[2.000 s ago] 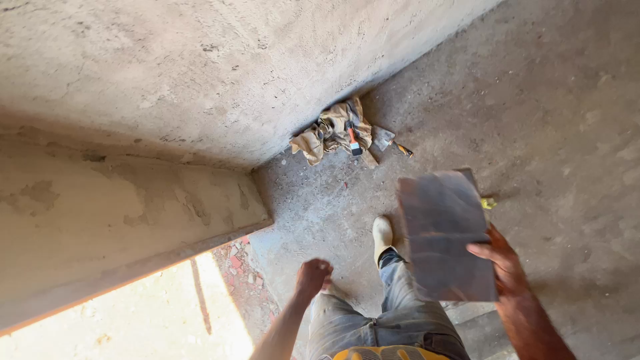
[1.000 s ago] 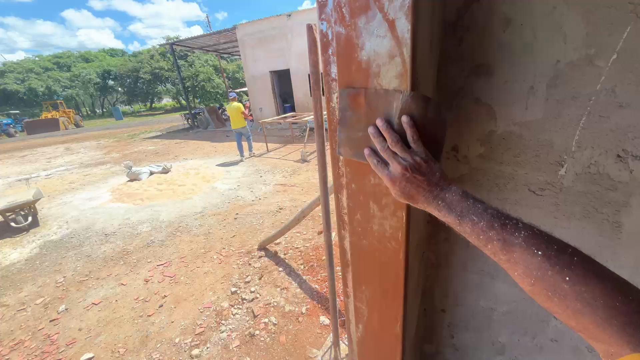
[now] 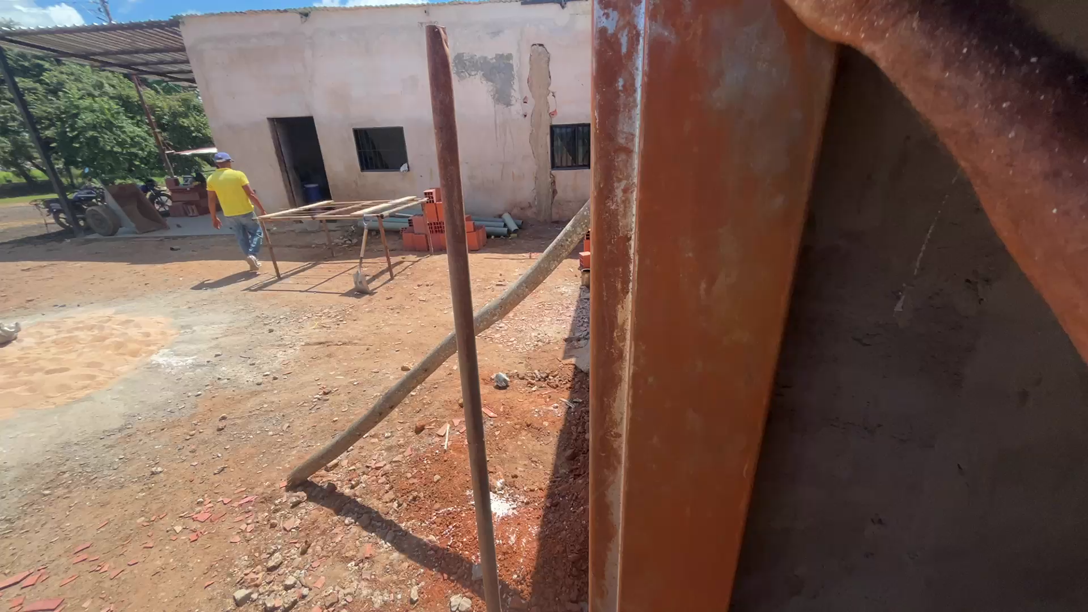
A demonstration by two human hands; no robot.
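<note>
A rust-coloured metal post (image 3: 714, 306) stands upright just ahead, with a worn, pale strip along its left edge. My right forearm, speckled with pale dust, crosses the upper right corner in front of a dark plastered wall (image 3: 918, 365). The hand at its end is beyond the top edge, so what it holds or touches is hidden. My left hand is out of view. No sheet shows in this frame.
A thin rusty pole (image 3: 459, 280) stands left of the post, and a slanting wooden prop (image 3: 408, 382) passes behind it. Farther off are a person in a yellow shirt (image 3: 229, 191), a frame table (image 3: 340, 208), red hollow bricks (image 3: 416, 238) and a plastered building (image 3: 382, 85).
Two seconds ago my right hand held a dark sheet over the floor; one second ago it pressed it on the post. Now that hand has left the view at the top. The view has shifted.
</note>
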